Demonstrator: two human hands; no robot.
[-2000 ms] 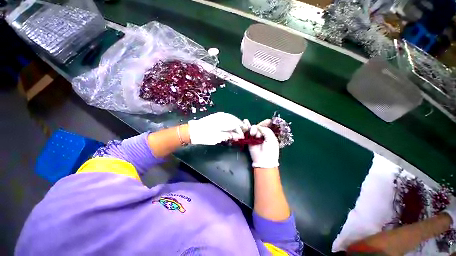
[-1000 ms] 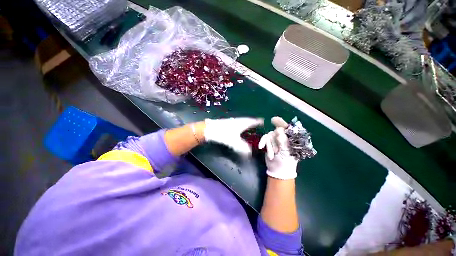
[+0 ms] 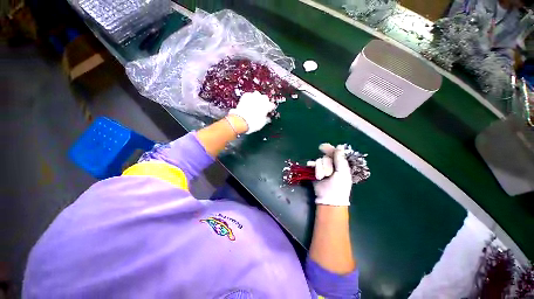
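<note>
My right hand (image 3: 334,175), in a white knit glove, is closed around a bundle of red lead wires. The red tail (image 3: 300,173) sticks out on the left of the fist, and the bristly silver-white head (image 3: 356,164) sticks out on the right. My left hand (image 3: 253,111), also gloved, is at the lower right edge of the loose heap of dark red wires (image 3: 231,79). Its fingertips point into the heap, and whether they grip any wire cannot be told. The heap lies on a crumpled clear plastic bag (image 3: 155,73).
On the green belt (image 3: 328,58) are a white slotted housing (image 3: 389,84), a grey housing (image 3: 509,155) and a small white piece (image 3: 310,65). Red wires lie on a white sheet (image 3: 448,266) at right. Clear trays (image 3: 120,17) are far left; a blue stool (image 3: 102,146) stands left.
My left hand has left the bundle and moved up and left to the heap. My right hand keeps hold of the bundle. The whole view has shifted, so things appear farther right.
</note>
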